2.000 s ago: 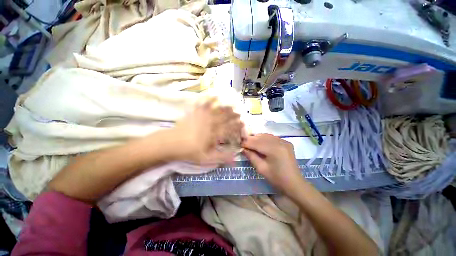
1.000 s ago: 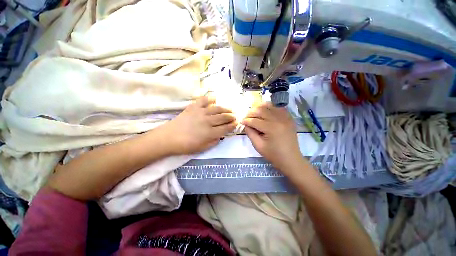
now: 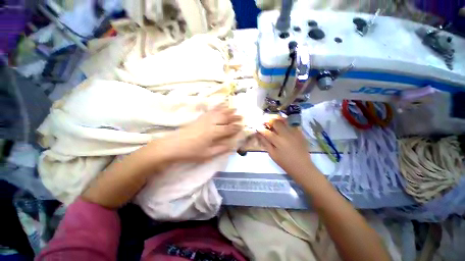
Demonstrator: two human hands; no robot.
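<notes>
A large cream garment piece (image 3: 117, 112) lies heaped left of the needle, with a paler pinkish part (image 3: 178, 191) over the table's front edge. My left hand (image 3: 211, 133) lies flat on the cloth, fingers towards the needle. My right hand (image 3: 283, 140) is just in front of the presser foot (image 3: 275, 106), fingertips together on the cloth's edge in the bright light. Glare hides the exact grip and any tape. The white sewing machine (image 3: 331, 81) stands behind my right hand.
Thread snips (image 3: 325, 141) lie right of my right hand. Red and orange rings (image 3: 358, 114) are beside the machine head. Pale lilac strands (image 3: 372, 160) and a cream cord bundle (image 3: 428, 165) hang at the right. A grey ruler edge (image 3: 255, 186) runs along the front. Cream cloth (image 3: 265, 229) covers the lap.
The view has shifted. Since the oldest frame both hands have moved from the table's front part up towards the needle, and the cloth's edge has gone with them.
</notes>
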